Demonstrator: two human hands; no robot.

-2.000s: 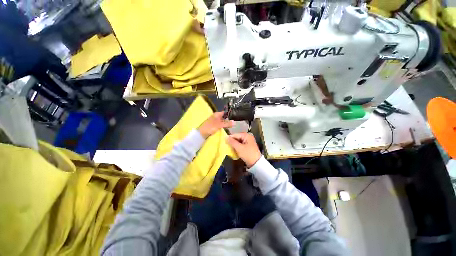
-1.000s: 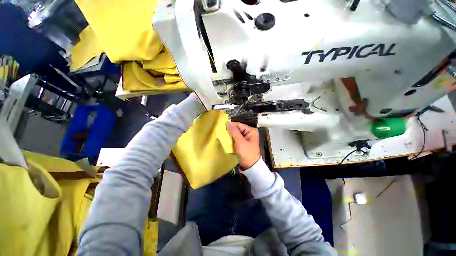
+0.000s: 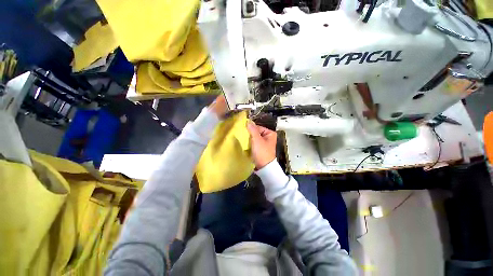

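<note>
A yellow bag panel (image 3: 224, 161) hangs from the needle area (image 3: 259, 110) at the left end of the white sewing machine (image 3: 362, 59). My right hand (image 3: 262, 144) pinches the panel's right edge just below the presser foot. My left hand (image 3: 219, 106) is at the panel's upper left edge, beside the machine head. Its fingers are mostly hidden behind the head, so its hold cannot be seen. The panel's top edge lies at the needle area; the exact contact with the foot is too small to tell.
A thick pile of yellow pieces (image 3: 81, 215) stands at my left. More yellow panels (image 3: 178, 70) lie on a stand beyond the machine's left end. A blue crate (image 3: 89, 135) is on the floor at left. Dark snips (image 3: 446, 121) lie on the machine table (image 3: 302, 156). An orange disc (image 3: 488, 137) is at far right.
Since two seconds ago, the panel has turned and moved up to the needle area. My left hand has moved from the panel's front to behind its upper left edge. The view has also shifted.
</note>
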